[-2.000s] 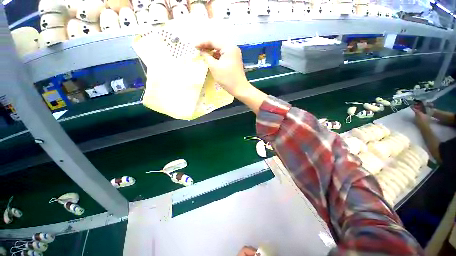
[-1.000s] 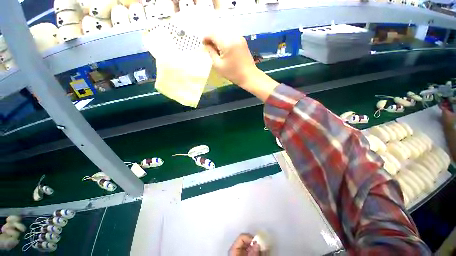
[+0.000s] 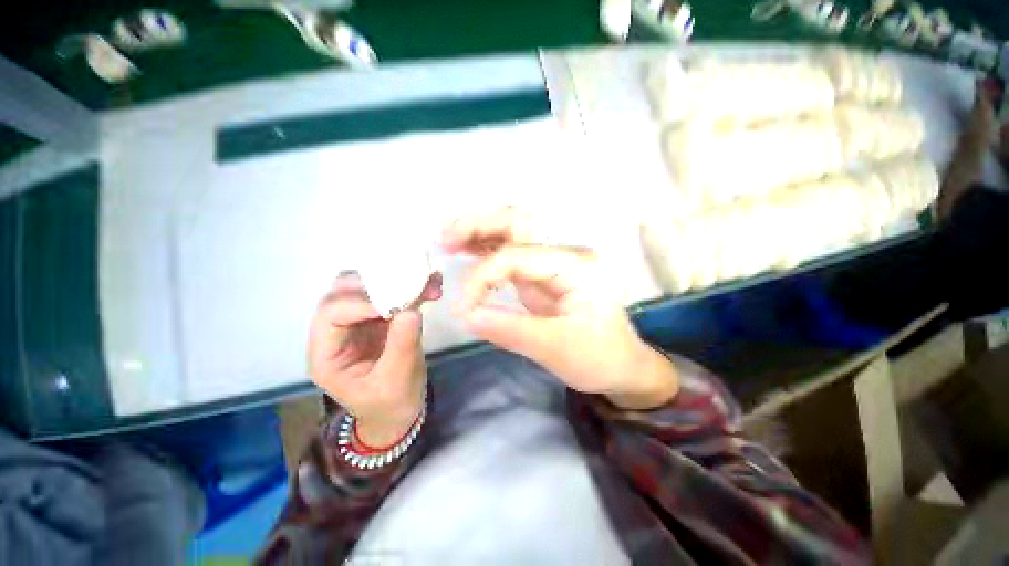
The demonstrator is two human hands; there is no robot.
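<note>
My left hand (image 3: 371, 348) holds a cream-white plastic housing (image 3: 393, 271) over the bench, thumb in front of its lower edge. The housing is overexposed and its upper outline blends into the white bench. My right hand (image 3: 553, 304) is just to the right of it, fingers curled and thumb and fingertips close together. Glare and blur hide whether something tiny is pinched between them. Rows of cream housings (image 3: 775, 166) stand on edge on the right part of the white-covered bench (image 3: 266, 243).
The green conveyor belt (image 3: 443, 28) runs along the top with part-assembled units (image 3: 155, 30) on it. Open cardboard cartons (image 3: 880, 431) stand at the lower right. Another person's arm (image 3: 971, 149) is at the right edge. Blue-grey cloth (image 3: 77, 498) is at the lower left.
The view has tilted down to the bench and lap. My right hand has come down from the yellow sheet to beside the housing. My left hand still holds the housing, now fully in view.
</note>
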